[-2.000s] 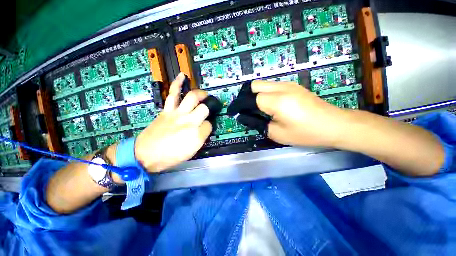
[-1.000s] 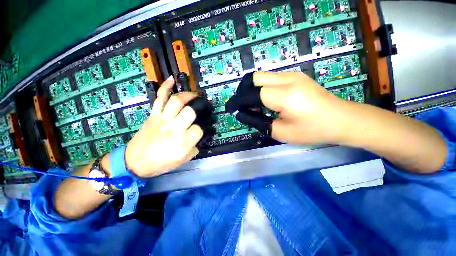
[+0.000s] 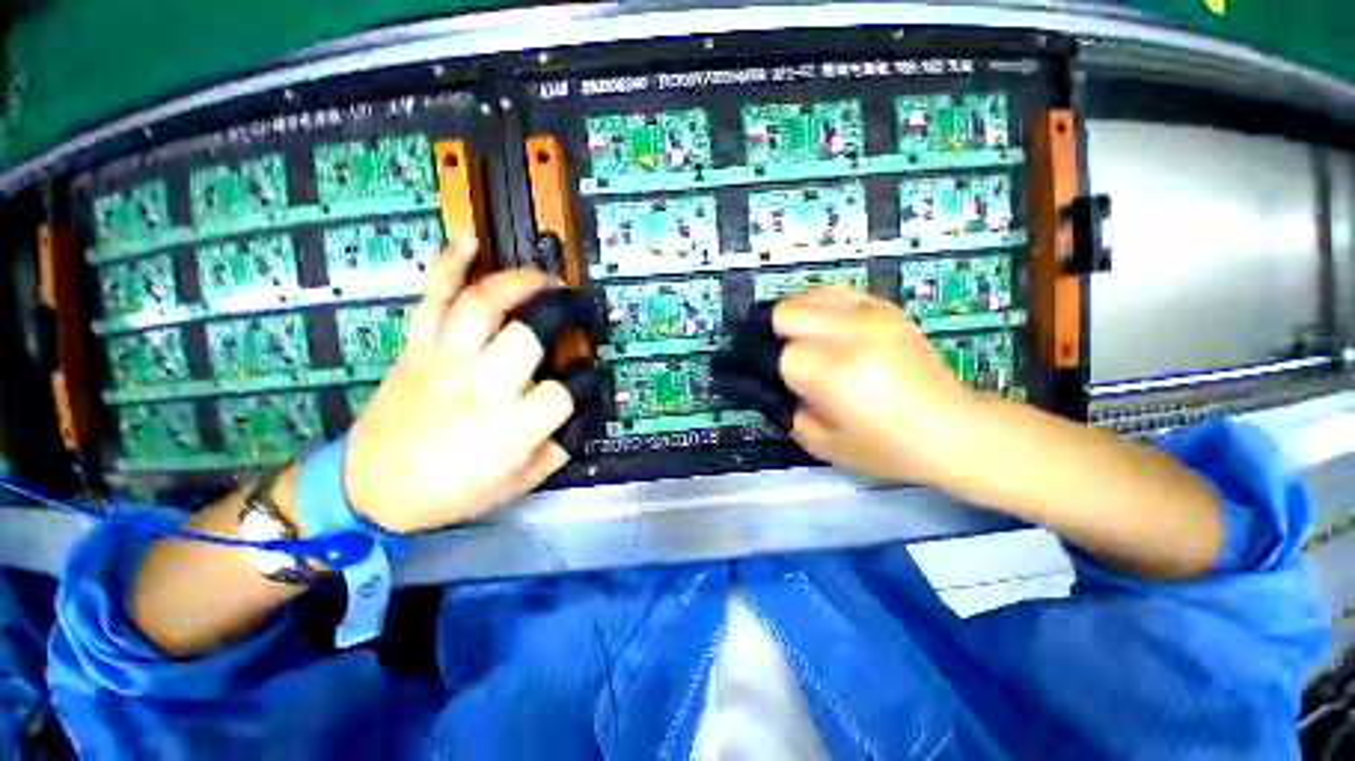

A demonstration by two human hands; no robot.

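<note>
A black pallet [image 3: 810, 86] holds several green circuit boards [image 3: 664, 311] in rows, three across. My right hand [image 3: 855, 372], with black coverings on the thumb and a finger, is over the lower middle of this pallet, its fingers bunched. Whether a part is pinched in it cannot be seen. My left hand [image 3: 473, 390], also with black finger coverings, is at the pallet's lower left corner, beside the orange-brown bar [image 3: 550, 193]. Its index finger points up; the tips of the covered fingers are hard to make out against the black frame.
A second pallet of green boards [image 3: 245, 268] lies to the left. A metal rail [image 3: 676, 520] runs along the near side. A pale metal surface [image 3: 1204, 238] is at the right, and a green mat [image 3: 223, 52] lies beyond. A blue cord [image 3: 119, 517] runs to my left wrist strap.
The view has shifted, so more of the far rail shows. My right hand has drawn slightly away from the lower left boards, uncovering them. My left hand has moved a little left.
</note>
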